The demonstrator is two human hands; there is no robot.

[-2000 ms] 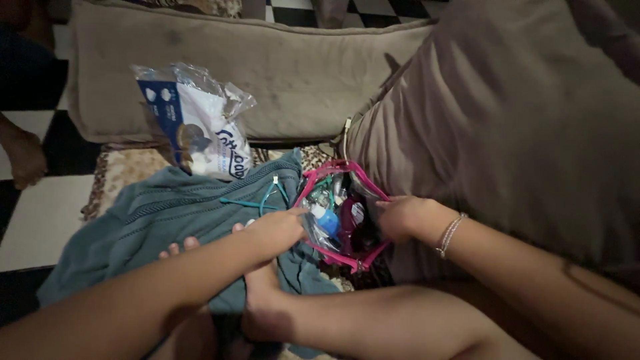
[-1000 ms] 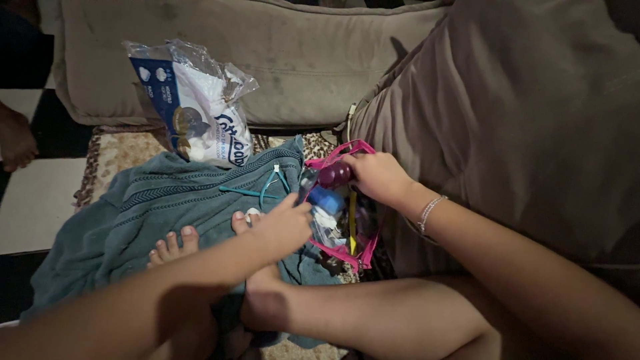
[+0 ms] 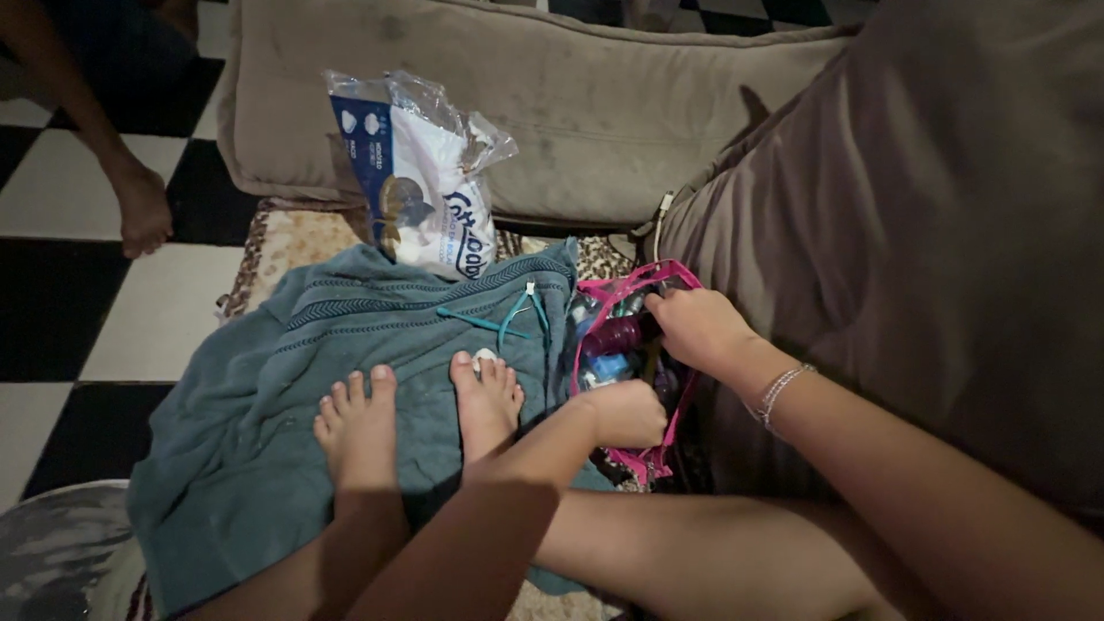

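Note:
A clear pouch with pink edging (image 3: 681,392) lies at the towel's right edge, with several small items inside, among them a dark purple bottle (image 3: 614,336) and a blue item (image 3: 609,367). My left hand (image 3: 628,414) is curled at the pouch's near side; its fingertips are hidden. At the far right side of the pouch is my right hand (image 3: 703,326), fingers bent over the rim and partly hidden. Teal-handled cuticle nippers (image 3: 536,312) and a thin teal tool (image 3: 479,322) rest on the teal towel (image 3: 241,414). A small white piece (image 3: 485,355) sits by my foot's toes.
An opened plastic bag of cotton balls (image 3: 431,181) stands against a beige cushion (image 3: 586,121) behind the towel. A large grey-brown cushion (image 3: 914,224) is on the right. Another person's bare foot (image 3: 143,211) is on the checkered floor at left. My own bare feet rest on the towel.
The dark purple bottle, held up by my right hand a second ago, now lies in the pouch. My left hand has moved right, to the pouch's near side.

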